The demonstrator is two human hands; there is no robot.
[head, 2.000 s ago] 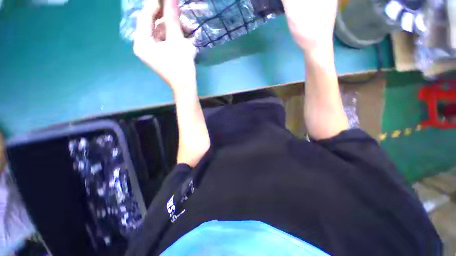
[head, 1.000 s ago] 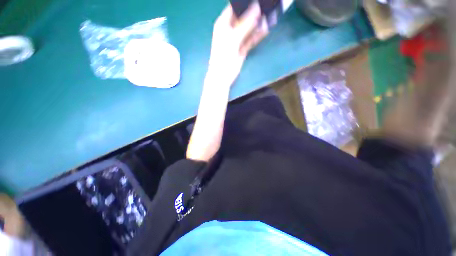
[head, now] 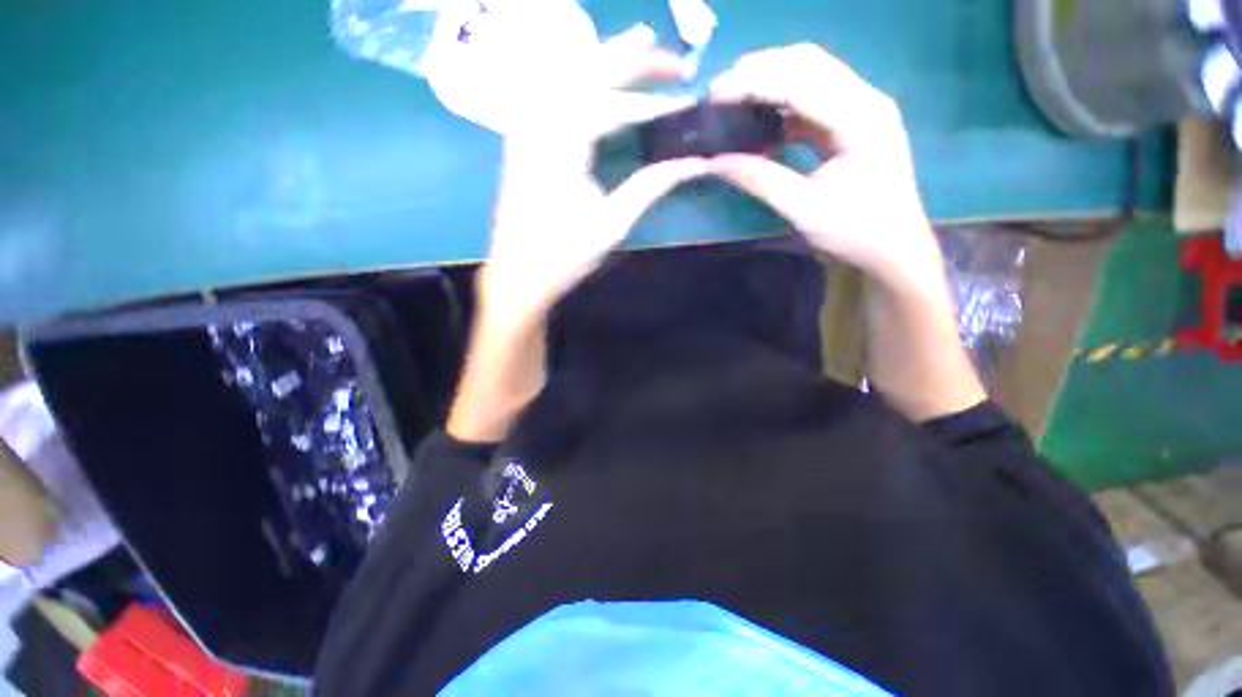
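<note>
My left hand [head: 579,164] and my right hand [head: 838,150] hold a small black part [head: 711,132] between them, fingertips above and thumbs below, over the bench's front edge. Blur hides the part's details; it may be a front panel. A white housing [head: 497,61] lies on the green bench [head: 273,177] beyond my left hand, which partly overlaps it. A clear plastic bag [head: 388,30] shows at the housing's left. A small white piece [head: 692,22] shows above my fingers at the top edge.
A grey tape dispenser [head: 1117,68] stands at the bench's right. A black bin [head: 150,463] with small shiny parts [head: 320,436] is below left, a red object [head: 157,660] beside it. Clear bags [head: 988,293] lie below the bench edge. A red stool [head: 1209,300] is at right. Another person's arm [head: 21,511] shows at left.
A second ago the left hand held a dark part near the dispenser and my right arm was blurred at the right. Now both hands hold a dark part together at the centre.
</note>
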